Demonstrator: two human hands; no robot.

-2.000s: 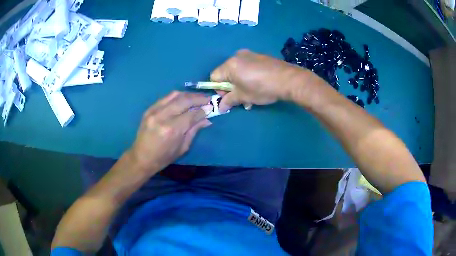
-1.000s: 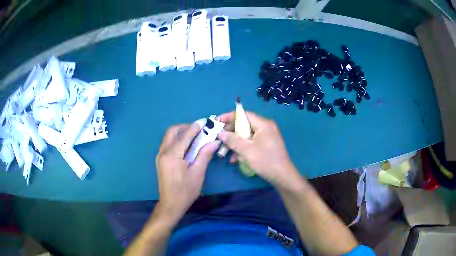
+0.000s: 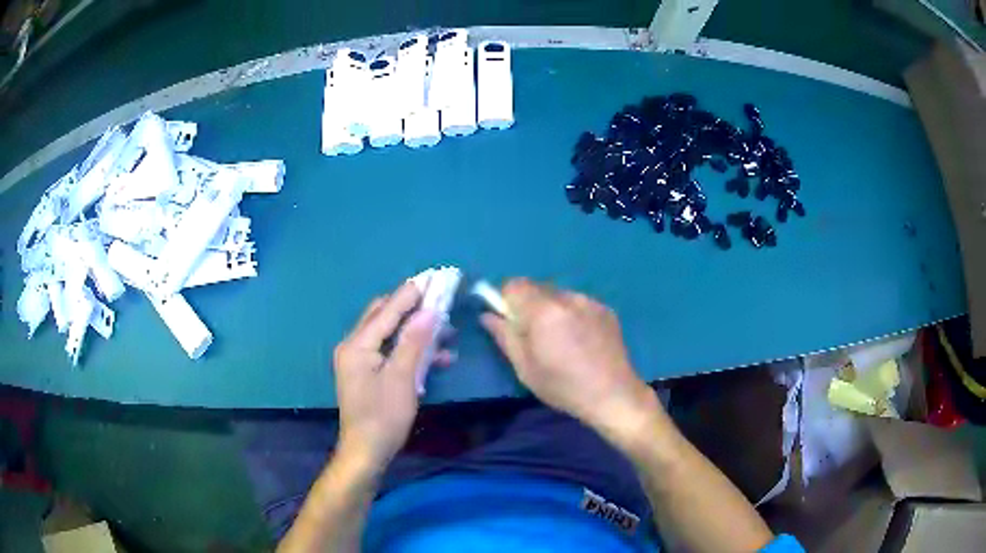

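Observation:
My left hand [image 3: 381,373] holds a white plastic housing [image 3: 438,292], tilted on its edge, above the near middle of the green bench. My right hand [image 3: 568,346] is just to its right, a little apart from the housing, and grips a pale yellow hand tool [image 3: 493,299]. The tool is blurred and its dark tip cannot be made out. A jumbled heap of white housings [image 3: 151,221] lies at left. A heap of small black parts [image 3: 660,162] lies at right. Several fitted housings [image 3: 460,92] with black ovals stand side by side at the far edge.
A pale metal rail [image 3: 573,37] runs along the bench's far edge. Brown cardboard boxes [image 3: 941,529] and crumpled white and yellow wrapping [image 3: 865,387] are at lower right, off the bench. Another piece of cardboard [image 3: 81,535] is at lower left.
The right hand and tool have come away from the housing. The left hand has turned the housing, so its black oval no longer shows. The view has moved with the head.

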